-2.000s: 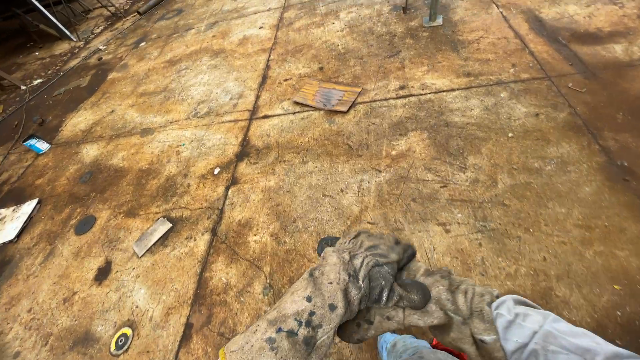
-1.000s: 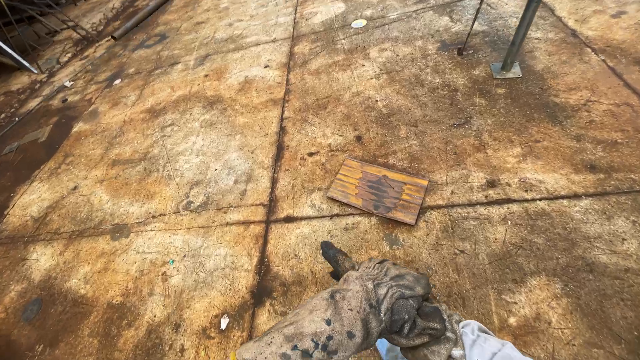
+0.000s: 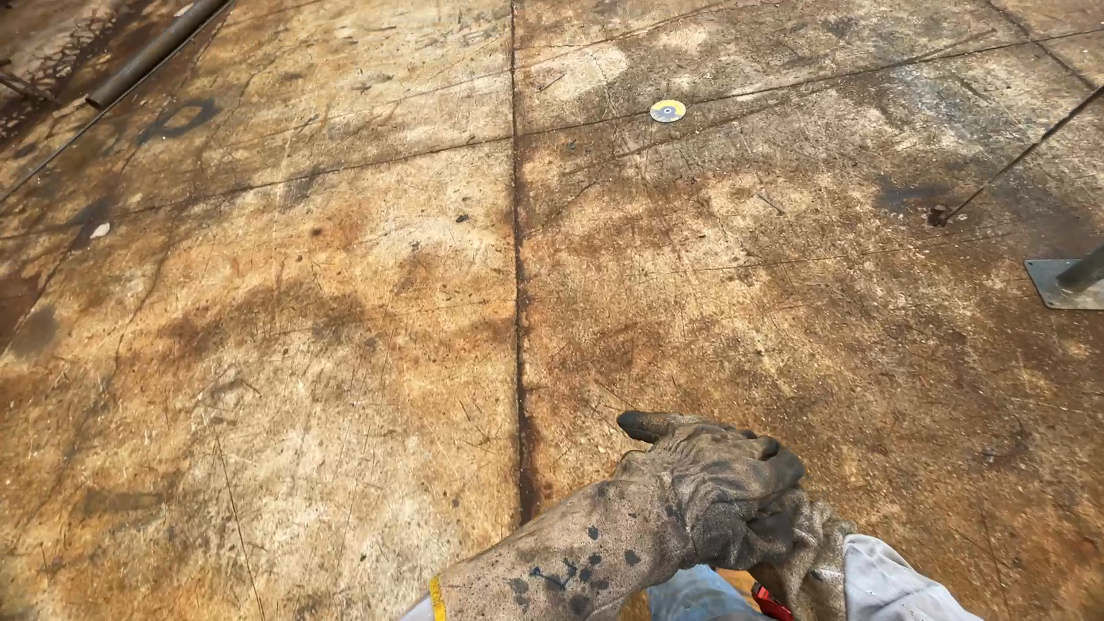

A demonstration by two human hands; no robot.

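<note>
Both hands wear worn, stained leather work gloves with long cuffs. My left hand [image 3: 729, 483] reaches in from the lower left, its cuff spotted black and edged in yellow. Its fingers lie curled over the right glove, near the wrist. Below and partly behind it is my right hand [image 3: 798, 539], coming from a light grey sleeve [image 3: 897, 582]; most of its fingers are hidden. One dark glove fingertip points left above the hands; which hand it belongs to is unclear. A small red item [image 3: 770, 601], partly hidden, shows under the gloves beside blue cloth [image 3: 699, 595].
The floor is stained concrete [image 3: 345, 345] with joints and cracks. A yellow-rimmed disc [image 3: 668, 110] lies ahead. A metal post on a base plate [image 3: 1069, 285] and a thin rod [image 3: 1018, 159] stand at right. A long pipe [image 3: 159, 52] lies at upper left.
The view has moved forward over the floor. The ribbed brown plate seen ahead in both earlier frames is out of view. My hands remain together, left over right.
</note>
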